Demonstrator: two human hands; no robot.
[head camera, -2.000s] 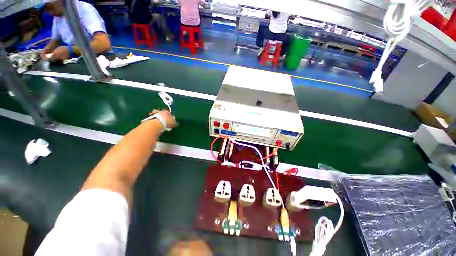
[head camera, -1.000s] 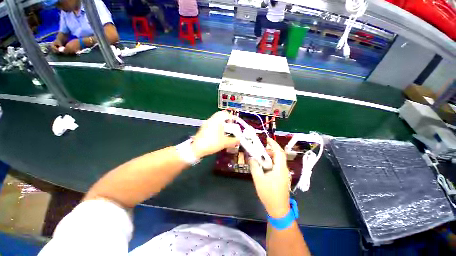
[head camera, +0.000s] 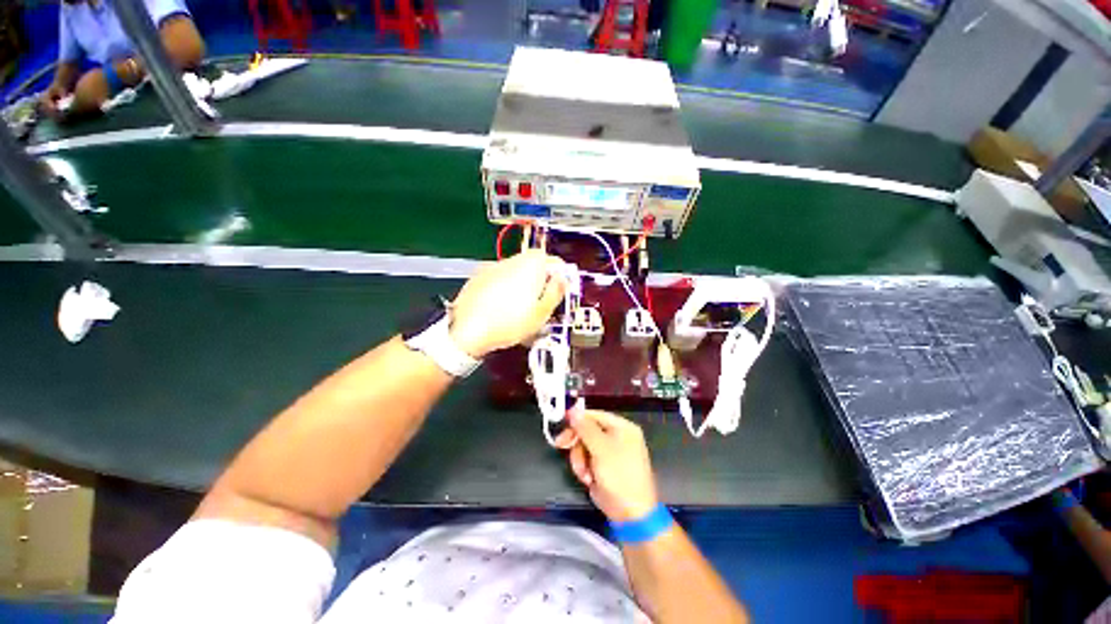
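Observation:
My left hand is at the left end of the dark red-brown fixture board, closed around a white adapter that it mostly hides. The adapter's bundled white cord hangs down over the board's front left. My right hand pinches the cord end connector at the board's front edge. Two universal sockets show in the middle. A second white adapter sits at the board's right end, its cord looped down to the right contact board.
The cream-grey tester with lit display stands behind the fixture. A plastic-wrapped pad lies to the right. A white lump lies at the left. The green conveyor runs behind. A person sits at upper left; another person's arm shows at lower right.
My left hand first reached over the conveyor, then both hands held the adapter before the tester. Now my left hand is at the board's left end and my right hand is lower, at the cord end.

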